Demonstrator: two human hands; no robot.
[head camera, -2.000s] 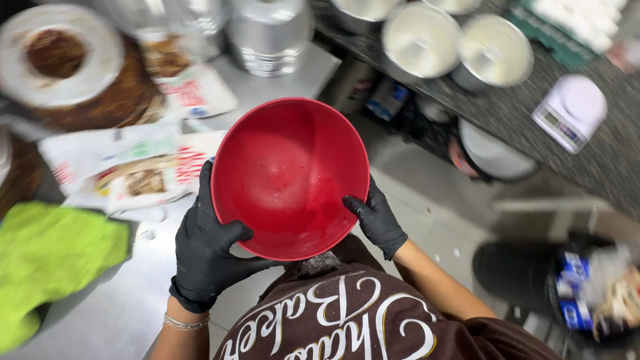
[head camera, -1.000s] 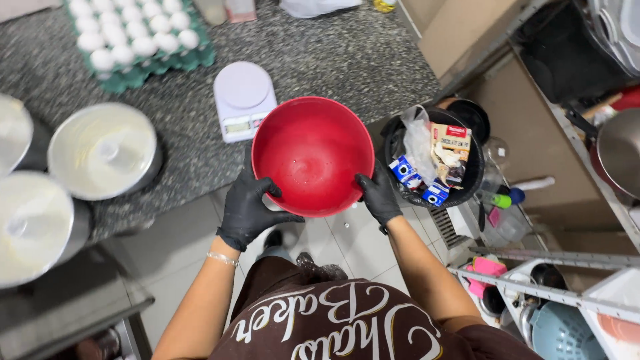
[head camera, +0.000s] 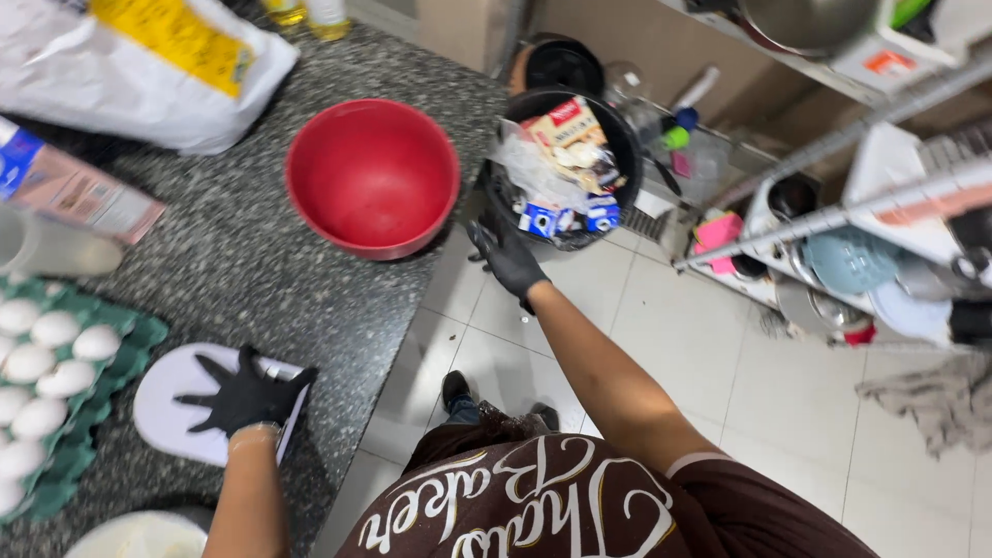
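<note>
My left hand (head camera: 249, 394), in a black glove, lies with spread fingers on a white kitchen scale (head camera: 174, 399) on the granite counter. A red plastic bowl (head camera: 372, 178) rests near the counter's edge, touched by neither hand, and looks empty inside. My right hand (head camera: 508, 260), also gloved in black, hangs over the floor beside the counter's edge, below and right of the bowl; nothing shows in its fingers. A green tray of white eggs (head camera: 97, 434) stands left of the scale.
A black trash bin (head camera: 632, 178) full of wrappers stands beyond the counter's corner. A large white and yellow bag (head camera: 225, 108), a carton (head camera: 101, 194) and a greased pan (head camera: 147, 539) are on the counter (head camera: 325, 310). Wire shelving (head camera: 798, 174) with kitchenware is at right, above the tiled floor (head camera: 666, 310).
Both hands held the red bowl in the earlier frames; now it sits on the counter, released. My left hand has moved onto the scale. The view has swung far to the right.
</note>
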